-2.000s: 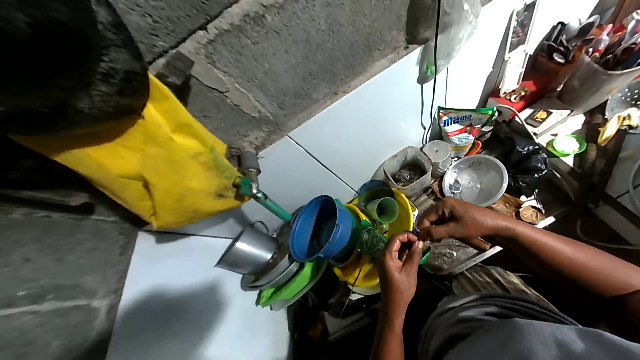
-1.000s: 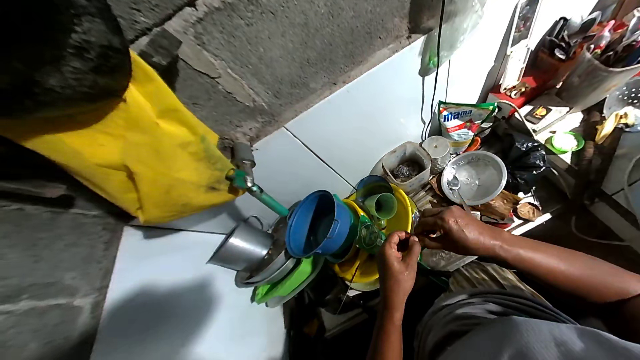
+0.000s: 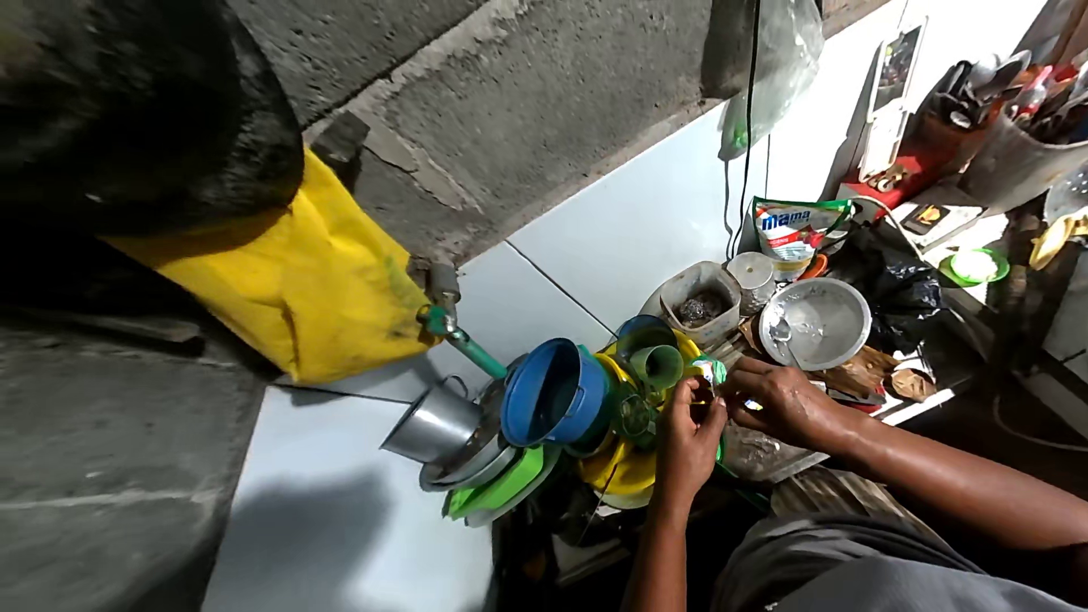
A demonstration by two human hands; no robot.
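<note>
My left hand (image 3: 690, 433) and my right hand (image 3: 778, 398) meet fingertip to fingertip at the right rim of a yellow basin (image 3: 627, 478). Between the fingers shows a small green and white packet (image 3: 712, 371), pinched by both hands. Left of them, in or over the basin, lie a green cup (image 3: 657, 367) and a clear green glass (image 3: 634, 418). A blue pot with handles (image 3: 552, 393) leans farther left, beside a metal mug (image 3: 433, 421) and green plates (image 3: 501, 484). A metal bowl with a spoon (image 3: 829, 327) stands beyond my right hand.
A green tap pipe (image 3: 476, 352) points toward the blue pot, with a yellow sheet (image 3: 297, 280) hanging behind it. A plastic tub with a scouring pad (image 3: 701, 299), a detergent pouch (image 3: 792, 234) and a black plastic bag (image 3: 892, 289) stand along the tiled wall (image 3: 654, 204).
The green and white packet now shows between my fingertips; it was not plainly visible before. Both hands have stayed together beside the yellow basin.
</note>
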